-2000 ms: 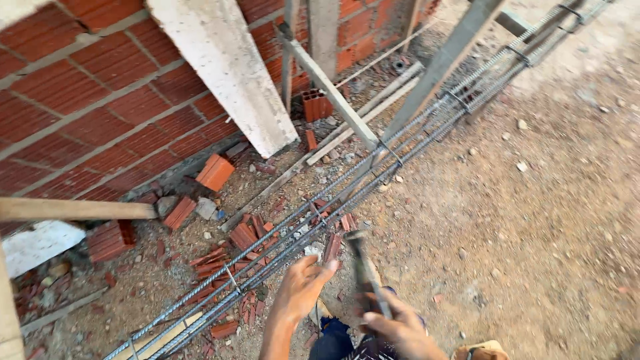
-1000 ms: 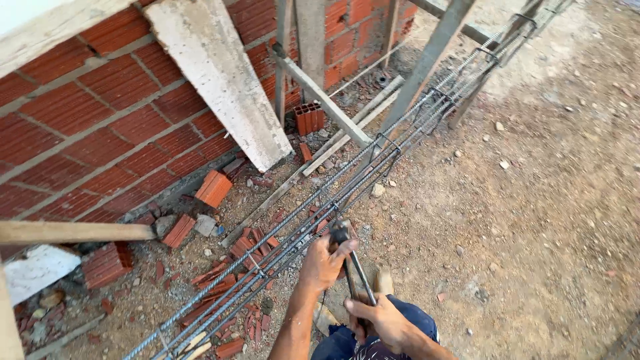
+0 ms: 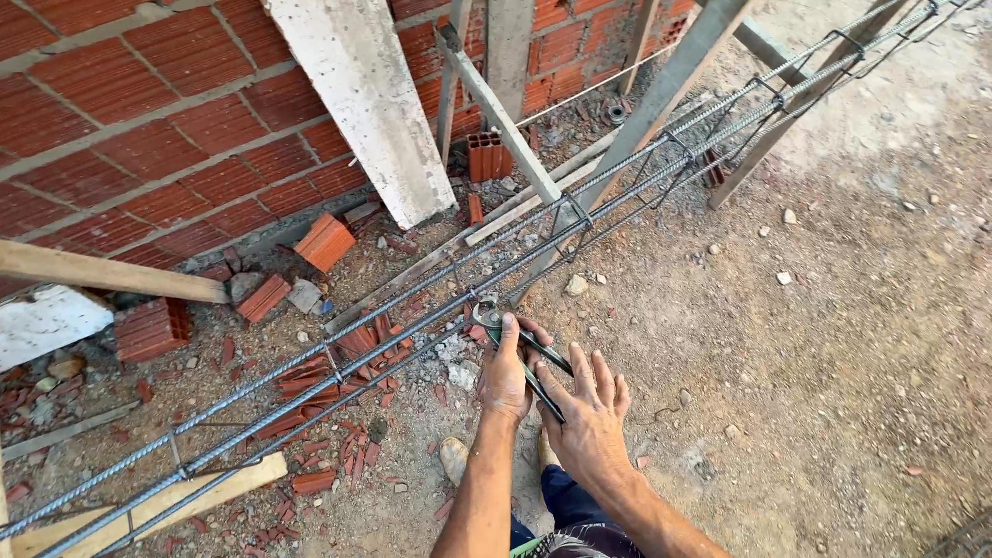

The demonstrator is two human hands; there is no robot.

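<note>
End-cutting nippers (image 3: 490, 316) with long dark handles lie across my two hands, their jaws right beside a stirrup joint on the long steel rebar cage (image 3: 364, 358). My left hand (image 3: 508, 372) is closed around the upper handles, just behind the jaws. My right hand (image 3: 585, 399) rests on the lower handles, its fingers extended and partly spread; how firmly it grips is hard to tell. The cage runs diagonally from lower left to upper right, with thin stirrups (image 3: 576, 211) tied around its ribbed bars. Whether the jaws touch a tie wire is too small to tell.
A red hollow-brick wall (image 3: 178, 116) stands at upper left, with a whitish board (image 3: 372, 101) leaning on it. Wooden props (image 3: 659, 93) stand beside the cage. Loose bricks (image 3: 325, 242), broken brick pieces (image 3: 314, 482) and a plank (image 3: 186, 492) lie on the dirt ground.
The nippers have moved to the rebar cage and now point toward a bar joint. My right hand's fingers have spread from their curled hold on the handles.
</note>
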